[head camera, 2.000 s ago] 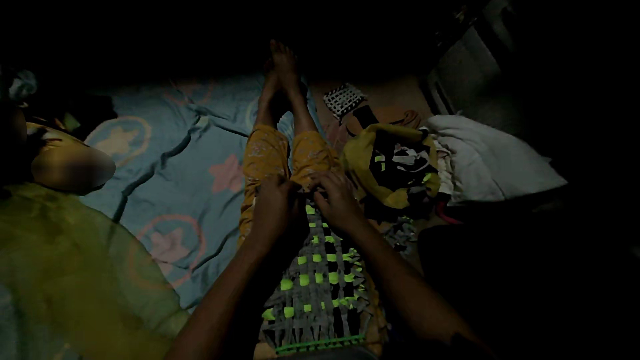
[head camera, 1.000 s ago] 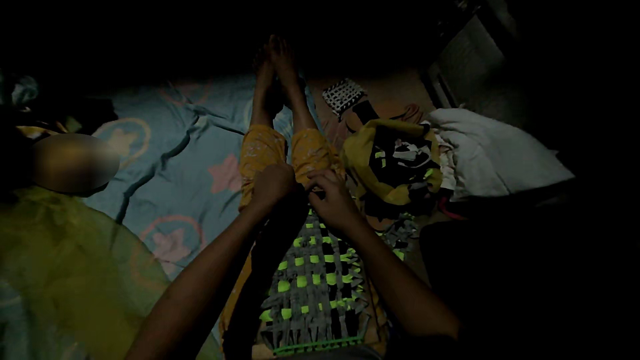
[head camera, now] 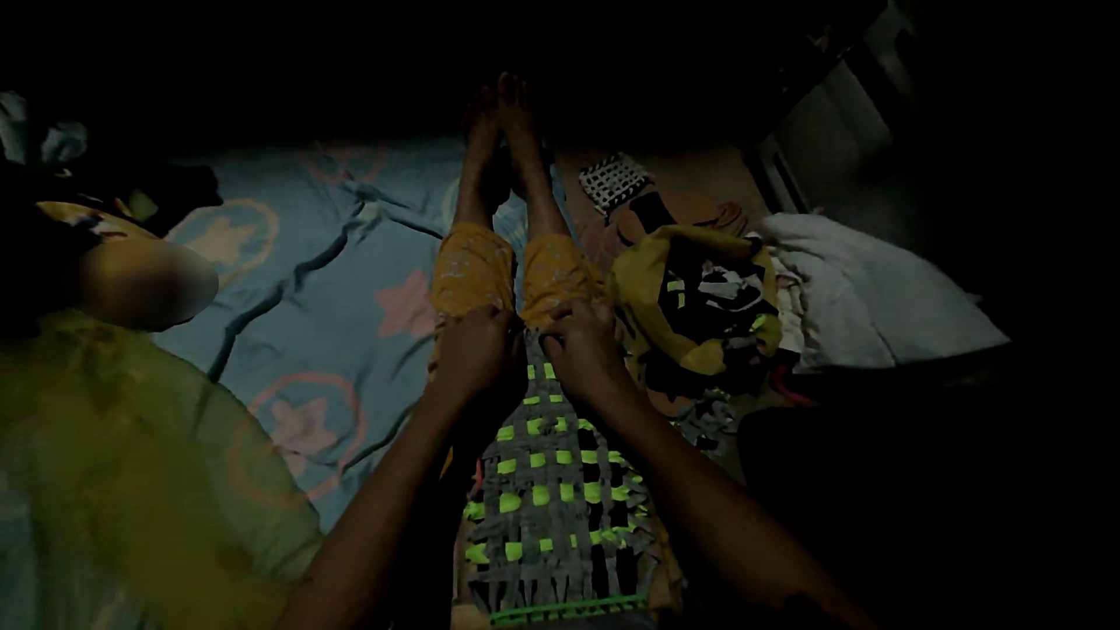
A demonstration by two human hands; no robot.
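A piece woven from grey and neon-green fabric strips lies along my lap, with a green edging at its near end. At its far end, over my yellow trousers, are both hands. My left hand has curled fingers at the left corner of the weave. Facing it across a small gap, my right hand is bent over the right corner. Dim light and the fingers themselves hide whether either one grips a strip.
To the right stand a yellow cloth bag of fabric scraps and a white sack. A small black-and-white woven mat lies beyond. A blue star-patterned sheet spreads left, partly under a yellow-green cloth; a blurred person is at far left.
My left hand and forearm shifted left a second ago, and the hand is now back close to the far end of the weave. The weave stays on my lap.
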